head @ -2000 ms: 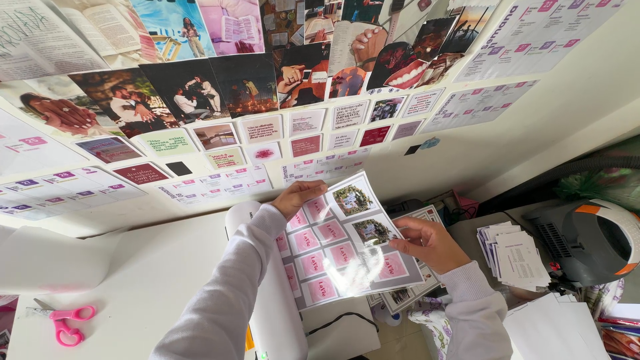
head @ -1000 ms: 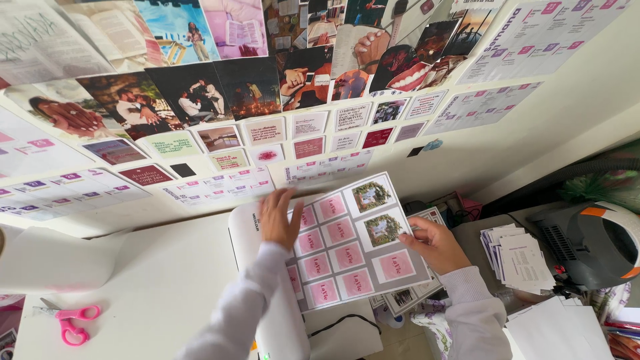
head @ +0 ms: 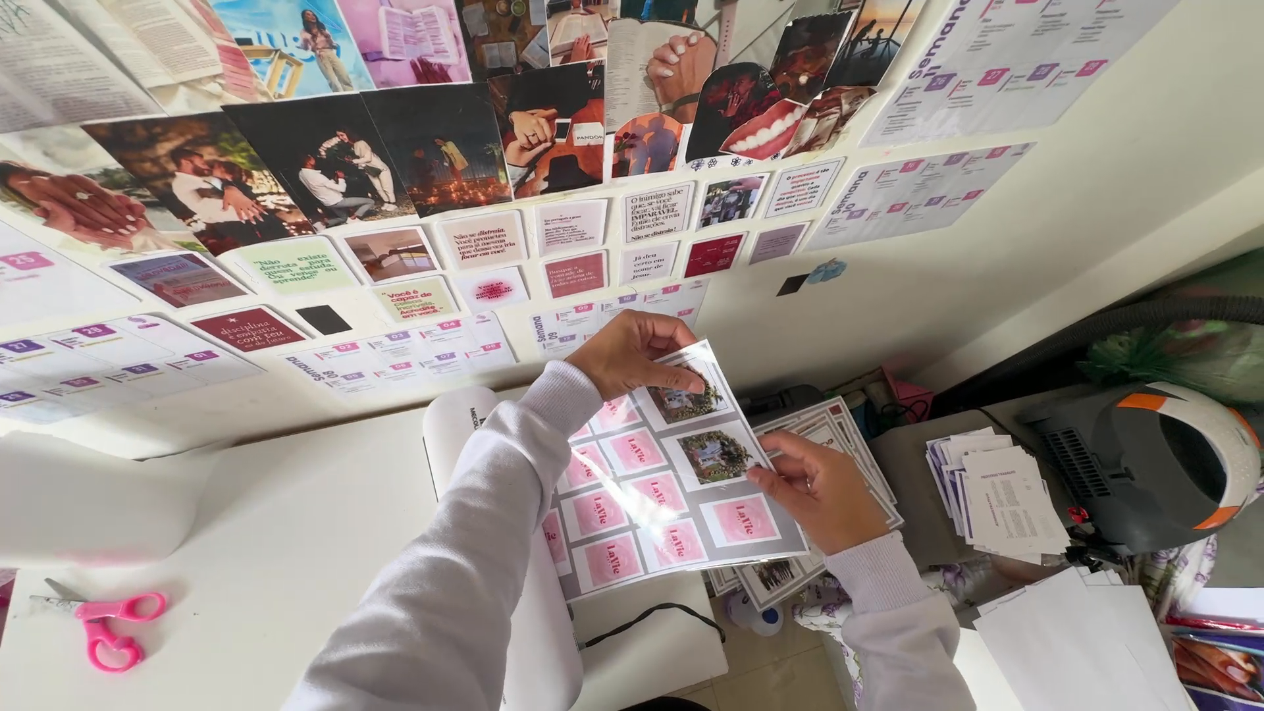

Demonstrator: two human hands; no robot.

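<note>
A glossy printed sheet (head: 632, 494) with pink label images and a few photo images lies tilted between both hands, over a white cutting machine (head: 563, 622). My left hand (head: 637, 360) pinches its top edge near the upper photo image, the thumb on the front. My right hand (head: 820, 484) grips the right edge beside the lower photo image. Bright glare crosses part of the sheet, and my left sleeve covers some of its left side. Below the sheet, a black cable (head: 657, 617) runs from near the machine.
Pink-handled scissors (head: 109, 622) lie on the white table (head: 257, 553) at the left. Framed prints (head: 839, 444) are stacked behind my right hand. Paper cards (head: 997, 494), a grey-and-orange appliance (head: 1136, 464) and white paper (head: 1086, 642) are at the right. Pictures cover the wall ahead.
My left hand, on the sheet's upper left a second ago, has moved right along its top edge. The sheet has tilted and now shows strong glare. My right hand still holds the right edge.
</note>
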